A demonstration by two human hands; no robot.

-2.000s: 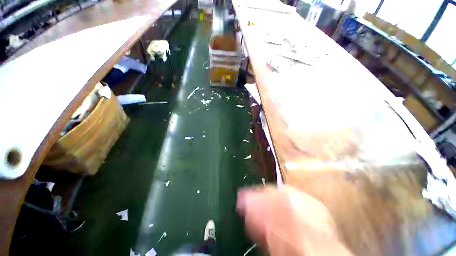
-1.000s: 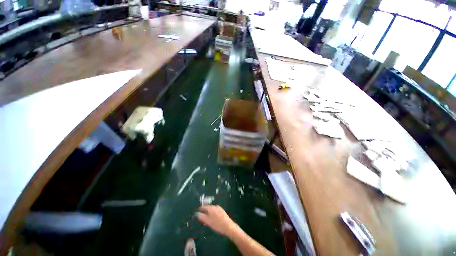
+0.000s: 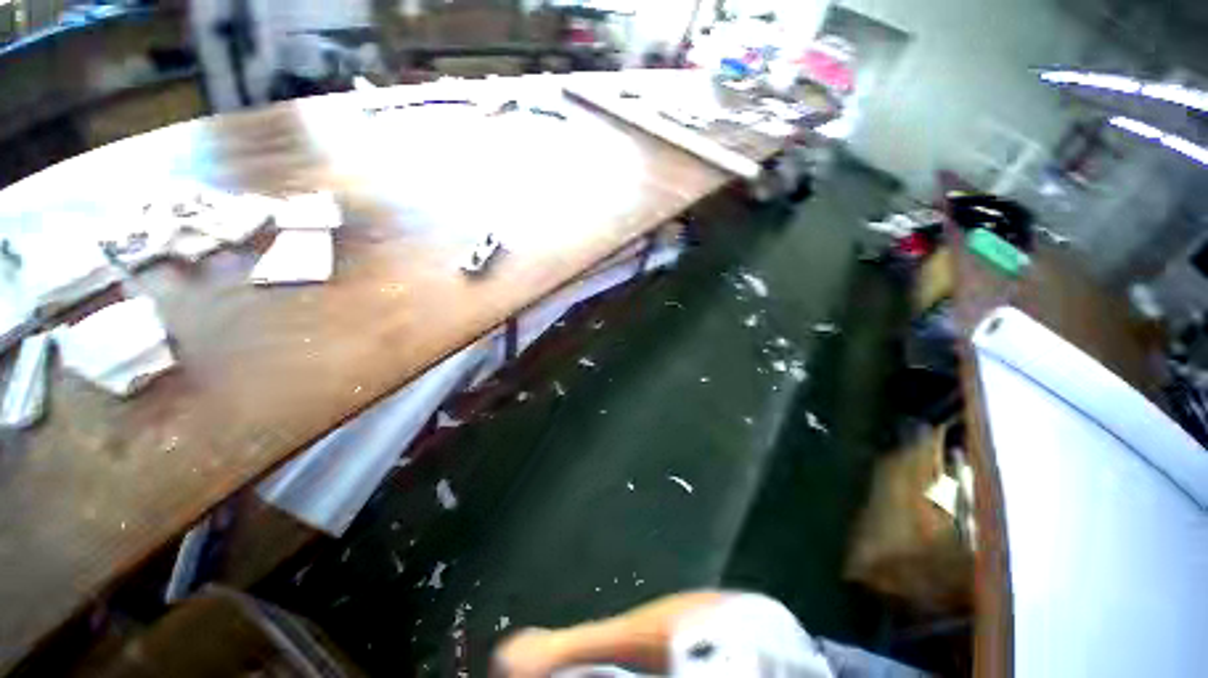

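A bare forearm or hand (image 3: 583,645) shows at the bottom edge, blurred and cut off, beside white cloth that may be a sleeve. It seems to be my right, but its fingers cannot be made out. My left hand is not in view. The brown cutting table (image 3: 384,331) fills the left side. Small stacks of white cut pieces (image 3: 117,344) lie on it at the left, with another stack (image 3: 302,254) nearer the middle. A small metal clip (image 3: 482,253) lies to their right, apart from them.
A green floor (image 3: 636,437) with white scraps runs between the tables. The right table bears a partly unrolled white sheet (image 3: 1100,490) and a green tray (image 3: 996,250). A cardboard box (image 3: 907,530) stands below it. Another box (image 3: 219,642) is at the bottom left. White sheets (image 3: 364,444) hang under the left table.
The view has swung round, so the table with the cut pieces is now at the left and the white sheet at the right. The arm is now at the bottom edge, its hand no longer clear.
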